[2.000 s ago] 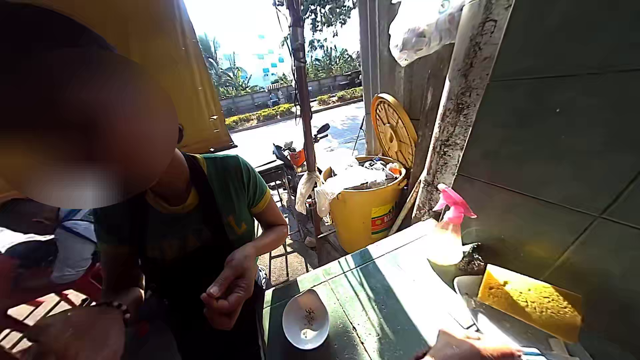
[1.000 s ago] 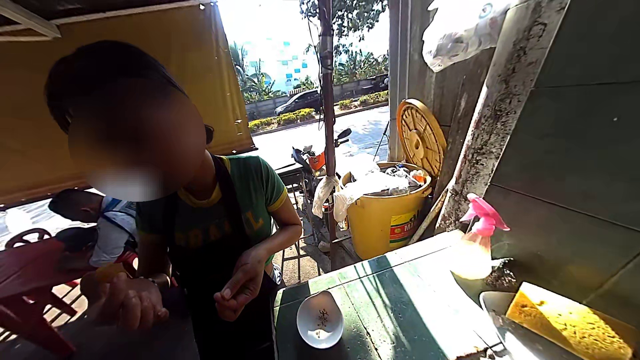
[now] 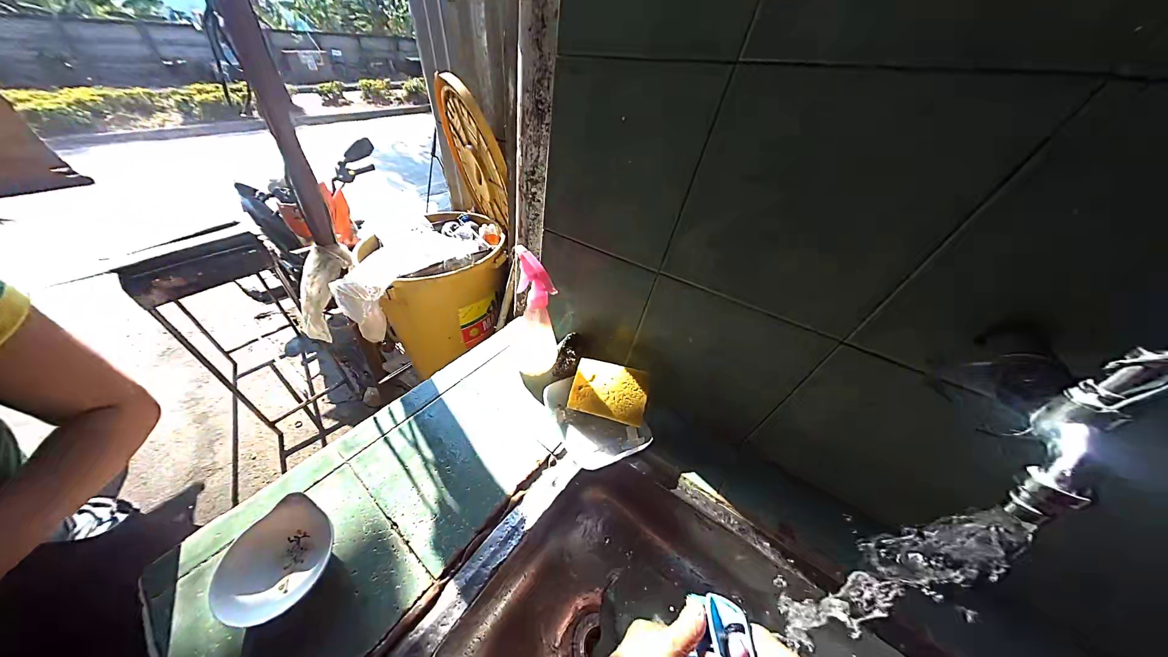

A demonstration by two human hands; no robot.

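At the bottom edge, my right hand (image 3: 698, 639), mostly cut off, grips a small blue-and-white object (image 3: 727, 625), whose kind I cannot tell. It is over a dark, wet sink basin (image 3: 584, 538), beside the drain. Water (image 3: 949, 547) pours from a faucet (image 3: 1049, 493) on the right toward this hand. My left hand is not visible. A white teardrop-shaped bowl (image 3: 265, 575) with small dark bits inside stands on the green tiled counter (image 3: 392, 520). A yellow sponge (image 3: 609, 391) rests on a white dish (image 3: 602, 443) at the sink's far corner.
A spray bottle with a pink head (image 3: 537, 319) stands by the dark tiled wall (image 3: 730, 228). Beyond the counter are a full yellow bin (image 3: 443, 310), its lid (image 3: 470, 146), a metal-framed stand (image 3: 196, 269) and a motorcycle (image 3: 301, 210). A person's bent arm (image 3: 64, 429) is at left.
The view has swung right and down, bringing the sink and running water into sight. The person at left, earlier seen with face and hands, now shows mainly an arm.
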